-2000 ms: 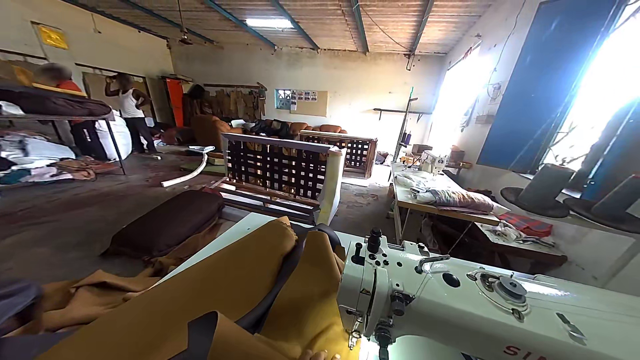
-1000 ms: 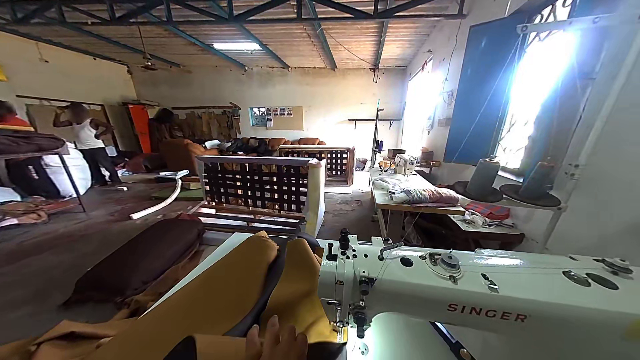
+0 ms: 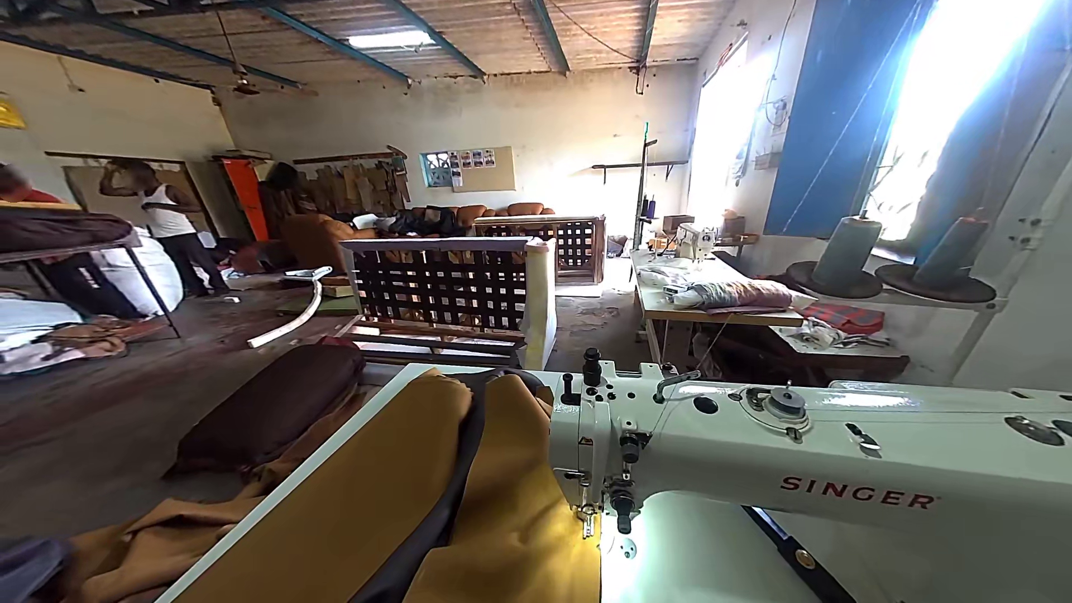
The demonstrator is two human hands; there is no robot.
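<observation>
Neither of my hands shows at this moment. A white Singer sewing machine [image 3: 804,452] fills the lower right, its lamp lit over the bed. Tan upholstery material [image 3: 519,486] lies at the left of the needle, its right edge by the presser foot [image 3: 588,521]. Another tan piece [image 3: 360,469] lies farther left on the table, with dark material [image 3: 456,502] between the two. Dark-handled scissors [image 3: 800,557] rest on the machine bed under the arm, partly cut off by the lower edge.
A brown cushion [image 3: 276,406] lies left of the table. Ahead stands a sofa frame with woven webbing [image 3: 435,289]. A second sewing machine [image 3: 695,241] and folded fabric [image 3: 733,295] are on another table. Thread cones [image 3: 847,251] stand at right. Two people are at the far left.
A hand on the tan material at the lower edge one second ago is out of view now. The camera view has shifted. One person at the left still has an arm raised to the head.
</observation>
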